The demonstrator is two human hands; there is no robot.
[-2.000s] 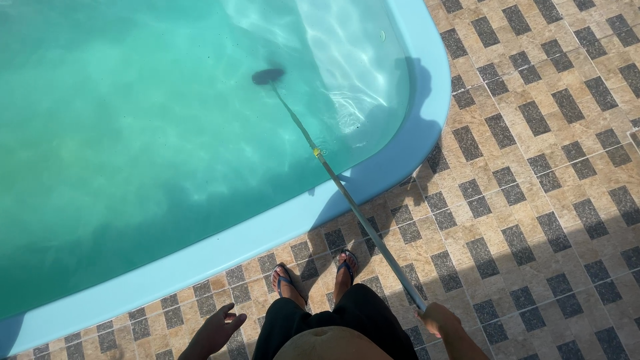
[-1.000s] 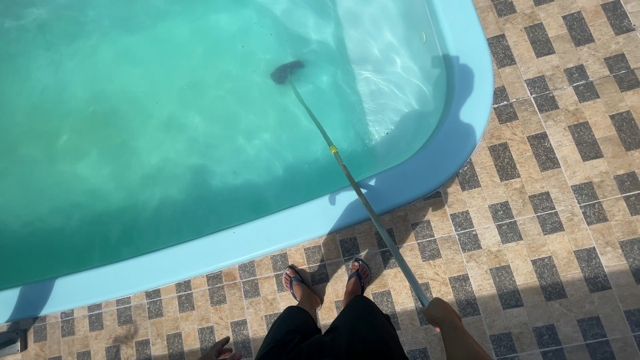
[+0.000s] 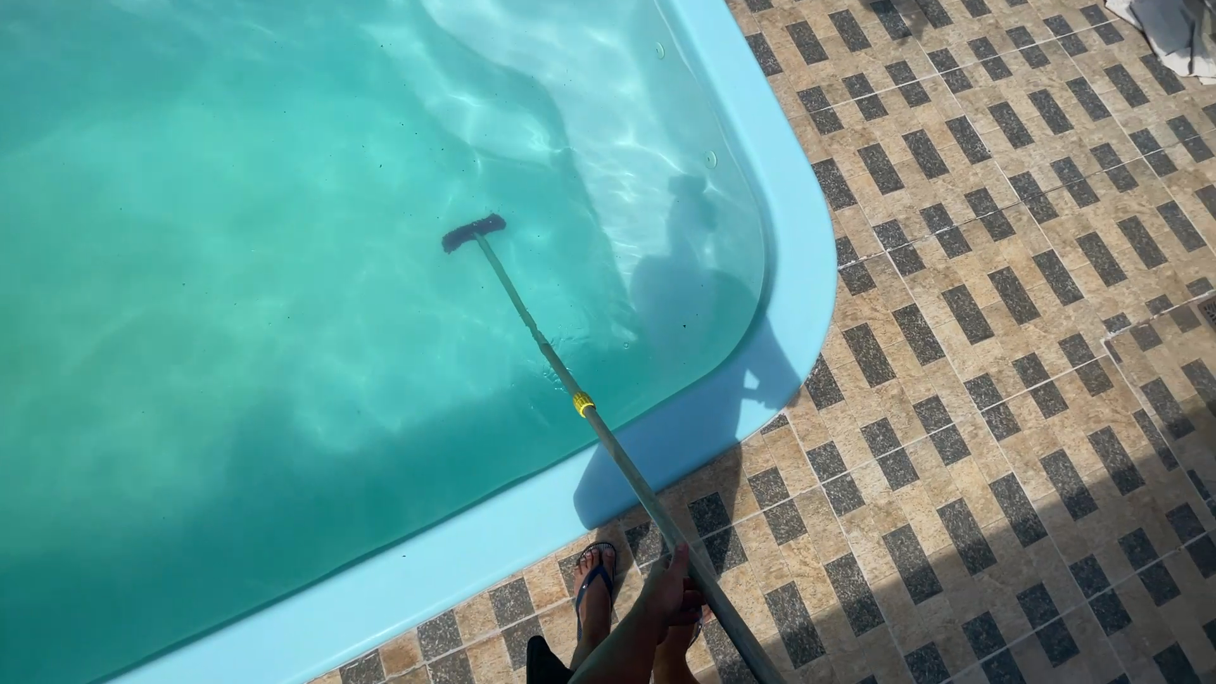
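A long telescopic pole (image 3: 632, 475) with a yellow locking collar (image 3: 583, 405) slants from the bottom edge over the pool's rim into the water. At its far end a dark brush head (image 3: 473, 232) lies under the surface. My left hand (image 3: 673, 591) is closed around the pole near the bottom centre, its thumb pointing up along the shaft. The near end of the pole runs out of the frame at the bottom. My right hand is out of view.
The pool's light blue rim (image 3: 798, 218) curves round at the right, with submerged steps inside that corner. My foot in a flip-flop (image 3: 595, 589) stands on patterned tiles (image 3: 959, 380) close to the rim. White and grey items (image 3: 1164, 33) lie at the top right.
My left hand, off the pole in the earlier frames, has come onto it. My right hand has dropped out of view. The view has shifted.
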